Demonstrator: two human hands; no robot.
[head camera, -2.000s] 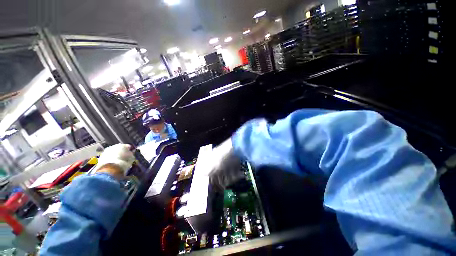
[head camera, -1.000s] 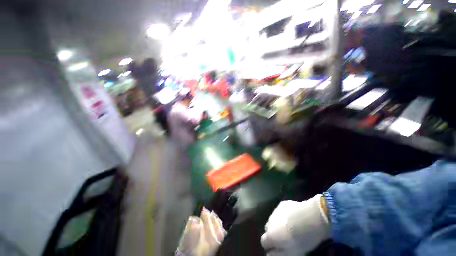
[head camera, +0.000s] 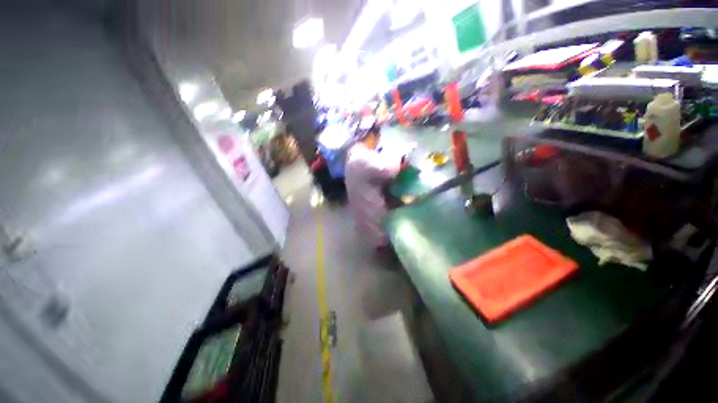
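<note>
No hand is in the picture now. Nearest in front of me is a flat orange-red foam tray with a raised rim, lying on the dark green bench mat. A crumpled white cloth rag lies at the right part of the bench. A small dark metal cup stands at the bench's far end; its contents cannot be seen. The view is somewhat blurred.
A shelf on the right holds a circuit board with a long pale heatsink and a white bottle. Black totes stand at left beside an aisle with a yellow floor line. A person in pink is beyond the bench.
The view has swung so that the bench with the tray shows larger and farther right. Both gloved hands and the blue sleeve have left the picture.
</note>
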